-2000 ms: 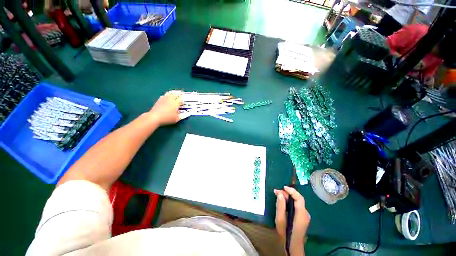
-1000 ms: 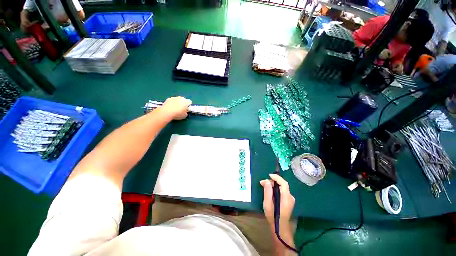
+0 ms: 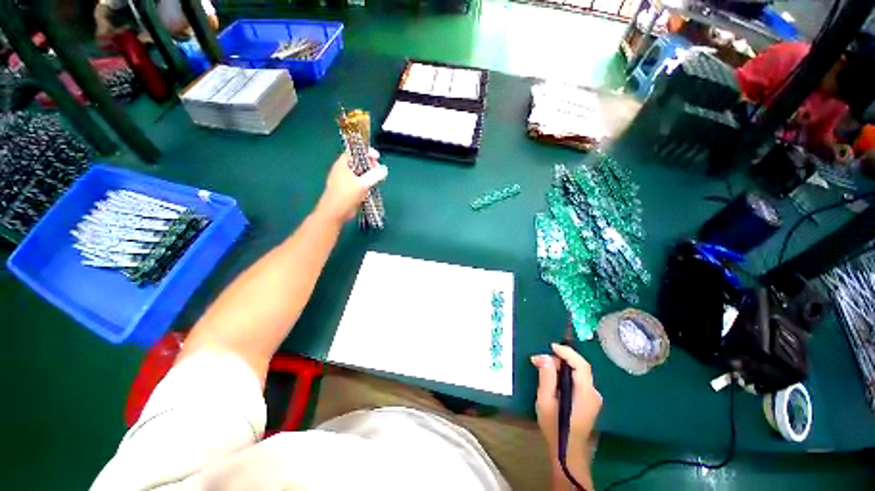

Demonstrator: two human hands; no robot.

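My left hand (image 3: 353, 184) is closed round an upright bundle of LED strips (image 3: 357, 144), with yellow-orange ends at the top, beyond the white work board. My right hand (image 3: 568, 395) holds the black soldering iron (image 3: 564, 384) to the right of the board. The white work board (image 3: 413, 321) lies near the bench edge. A green PCB panel strip (image 3: 496, 329) lies along its right side. Another short green PCB strip (image 3: 495, 198) lies on the mat beyond the board.
A heap of spare PCB panels (image 3: 587, 240), a tip cleaner pot (image 3: 634, 340), black soldering station (image 3: 700, 297) and tape roll (image 3: 792, 412) stand right. A blue bin (image 3: 120, 297) holds strips at left. A black tray (image 3: 432, 147) and stacked pale trays (image 3: 240, 99) are beyond. A person's red sleeve (image 3: 775, 72) shows upper right.
The strips lay spread flat on the mat, then were gathered in my left hand. The bundle is now raised upright. My right hand still holds the iron.
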